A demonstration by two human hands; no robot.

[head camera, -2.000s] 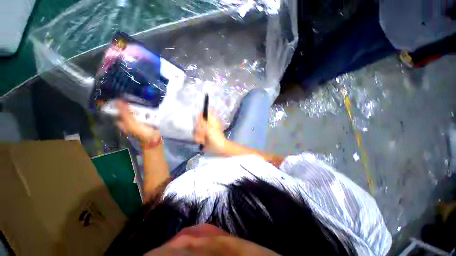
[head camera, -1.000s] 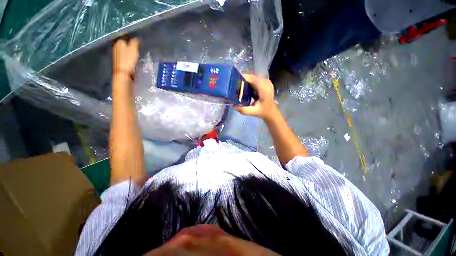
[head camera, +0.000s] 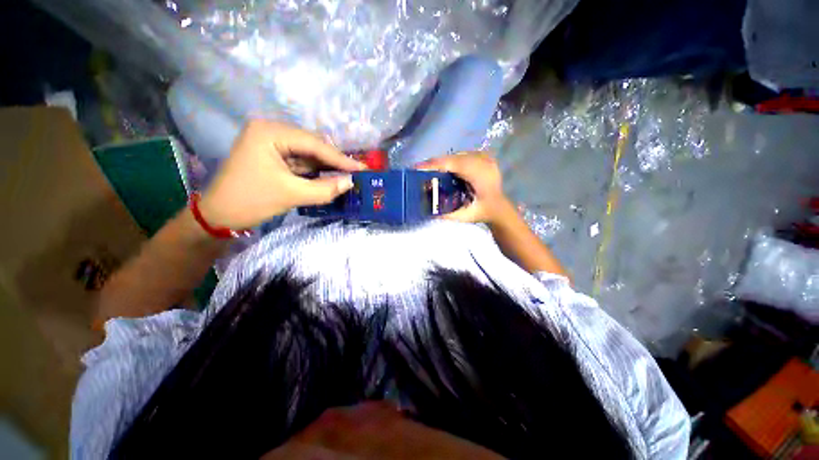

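A dark blue retail box [head camera: 389,197] is held close to my chest, its narrow side with red print facing up. My right hand [head camera: 469,187] grips its right end. My left hand [head camera: 274,177] is at its left part, thumb and fingertips pinched together on or just over the narrow side; whether film is between them cannot be told. The left hand covers much of the box's left end. A red cord is around my left wrist. A small red object [head camera: 374,159] shows just beyond the box. No cutter is visible.
A clear bag [head camera: 359,54] with shiny film scraps lies ahead over my knees. A brown carton [head camera: 54,207] and a green panel [head camera: 144,182] are at left. Film litter and a yellow line [head camera: 614,198] are on the floor at right, with an orange object [head camera: 774,409] lower right.
The box has come in from over the lap to my chest, still in my right hand. My left hand has moved from the bag's far edge back to the box. The view has tilted down.
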